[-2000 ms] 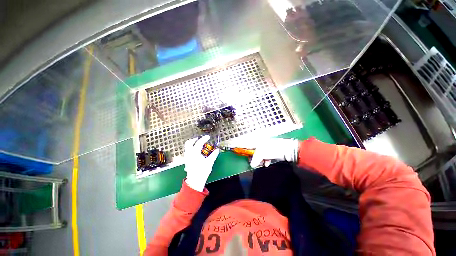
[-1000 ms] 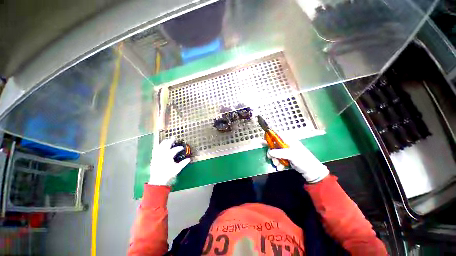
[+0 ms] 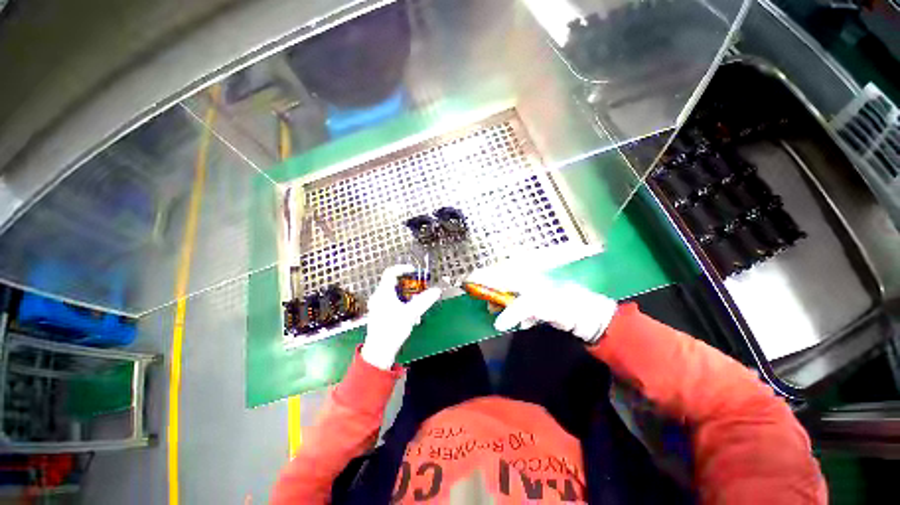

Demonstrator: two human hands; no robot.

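My left hand (image 3: pixel 391 321), in a white glove, holds a copper-and-black wound coil (image 3: pixel 412 286) between thumb and fingers over the grille's near edge. My right hand (image 3: pixel 558 308), also gloved, holds the orange-handled cutters (image 3: pixel 487 294), pointing left toward the coil. Their jaws are blurred, so I cannot tell whether they touch its leads. A small group of dark coils (image 3: pixel 437 225) stands on the middle of the perforated metal grille (image 3: pixel 365 200). A row of coils (image 3: pixel 321 310) stands at its near-left corner.
Clear hood panels (image 3: pixel 222 212) surround the grille, set in a green bench top (image 3: pixel 632 232). A steel tray (image 3: pixel 789 330) with rows of dark coils is at the right, a white slotted tray (image 3: pixel 873 128) beyond it. A blue bin (image 3: pixel 74 314) and metal frame (image 3: pixel 143 399) are at the left.
My left hand has left the near-left row, which now holds another coil, and holds a coil nearer the middle. The cutters now point left toward it. The middle group is smaller.
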